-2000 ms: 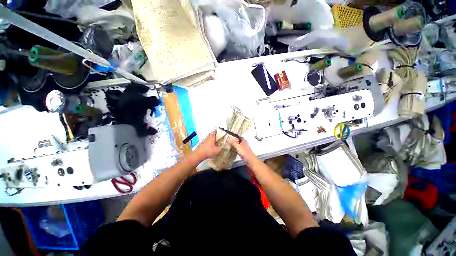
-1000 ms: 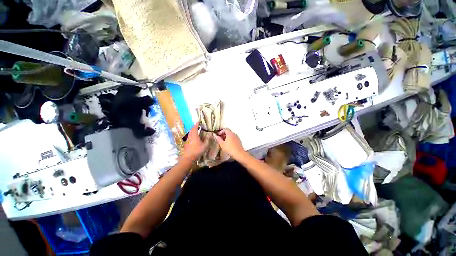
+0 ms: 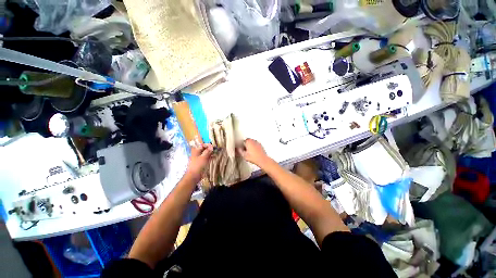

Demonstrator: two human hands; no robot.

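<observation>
A bundle of beige cut pieces (image 3: 225,155) lies at the front edge of the white table, close against my body. Its layers are loosely fanned, and no dark band shows clearly around it. My left hand (image 3: 200,157) is at its left edge, with fingertips pinched on it beside a small dark spot. My right hand (image 3: 253,152) is at its right edge, fingers bent against the pieces. The fingertips are small and blurred.
Brown and blue tape (image 3: 190,122) lies left of the bundle. The sewing machine (image 3: 353,106), phone (image 3: 284,74) and red packet (image 3: 305,73) are to the right. Red-handled scissors (image 3: 144,202) lie left, yellow-green scissors (image 3: 378,125) right. Large panels (image 3: 174,49) are stacked behind.
The dark band seen around the bundle earlier no longer shows around it. The bundle has spread wider, and my hands have moved apart to its two sides.
</observation>
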